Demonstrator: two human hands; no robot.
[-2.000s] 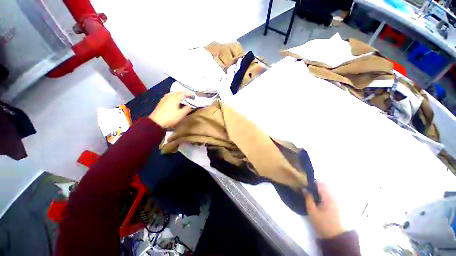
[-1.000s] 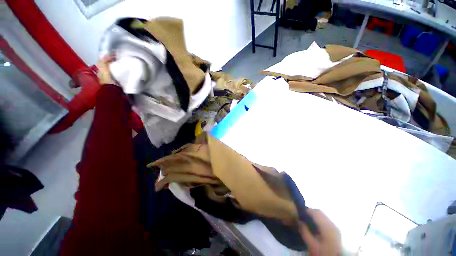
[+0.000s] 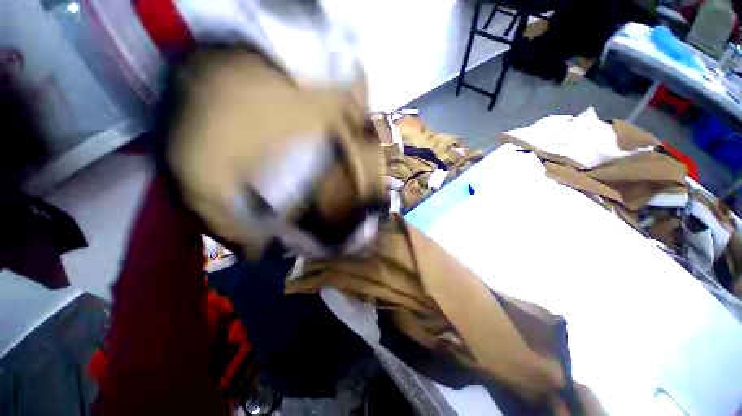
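A blurred tan, white and dark garment piece (image 3: 268,162) is raised at the upper left, close to the camera, at the end of my left sleeve. It hides my left hand; the lifted cloth shows that the hand holds it. A second tan garment piece (image 3: 456,292) with a dark edge lies along the near left edge of the white table (image 3: 569,252). My right hand (image 3: 584,400) is at the bottom right, small, blurred and partly cut off, closed on the dark-edged end of this piece.
A heap of tan pieces (image 3: 419,154) lies behind the table. A white trough (image 3: 736,213) at the right holds tan and white pieces. Dark cloth (image 3: 285,325) hangs left of the table, beside red plastic (image 3: 232,337). A black stand (image 3: 492,53) is at the back.
My left hand lifted the white and tan piece off the heap, and it has now swung closer to the camera, uncovering more heap and blue tabletop. My right hand still holds the other piece.
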